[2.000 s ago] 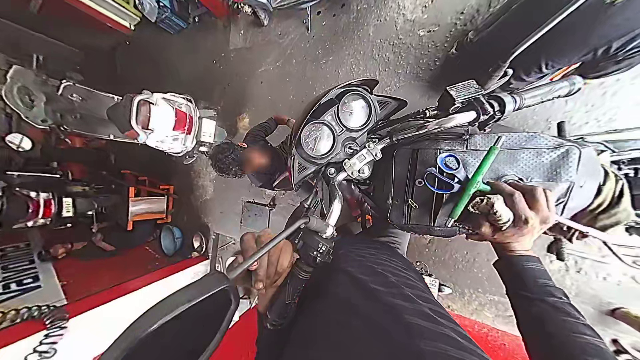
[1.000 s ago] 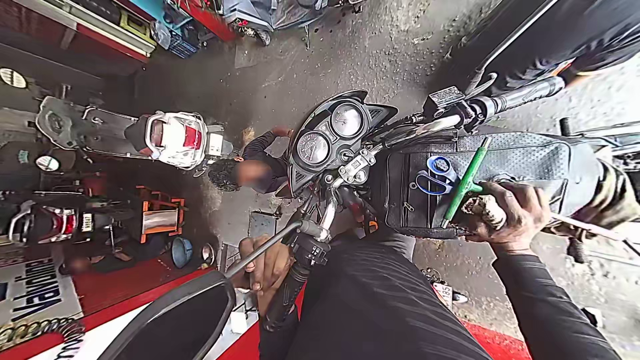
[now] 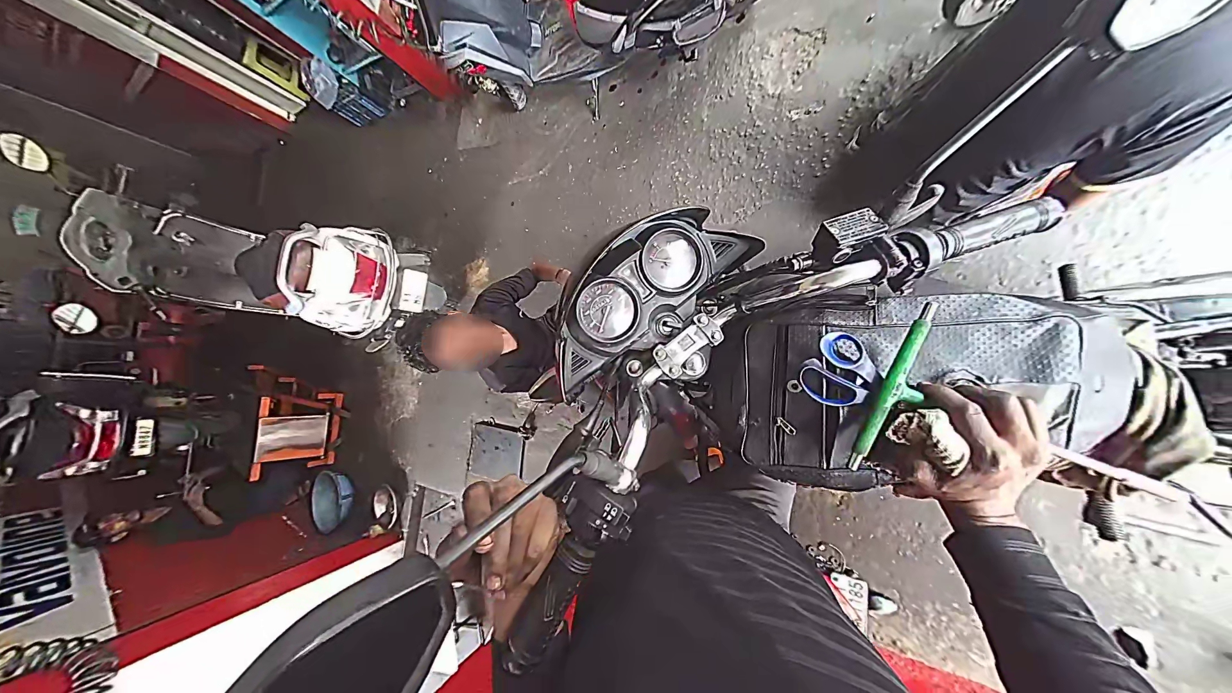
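My right hand (image 3: 991, 443) grips a tool with a green T-shaped handle (image 3: 893, 385) and a thin shaft, together with a lump of pale, dirty cloth or similar material (image 3: 932, 438). It rests over the black bag (image 3: 1020, 337) on the motorcycle's tank and seat area. Blue-handled scissors (image 3: 839, 371) stick out of the bag beside the green handle. Near the left handlebar grip (image 3: 544, 602), my left hand (image 3: 510, 539) has bent fingers behind the mirror stem (image 3: 510, 515); what it holds is hidden. The twin gauges (image 3: 640, 284) lie ahead.
A person (image 3: 505, 332) is low down in front of the motorcycle. Another person's dark clothing (image 3: 1039, 125) shows by the right handlebar grip (image 3: 991, 231). A white scooter (image 3: 337, 279), an orange stand (image 3: 294, 423), a blue bowl (image 3: 331, 500) and the rear-view mirror (image 3: 356, 626) are at left.
The view has shifted somewhat, showing more of the vehicles at the top. Both hands keep about the same places on the motorcycle, the right one still on the green-handled tool.
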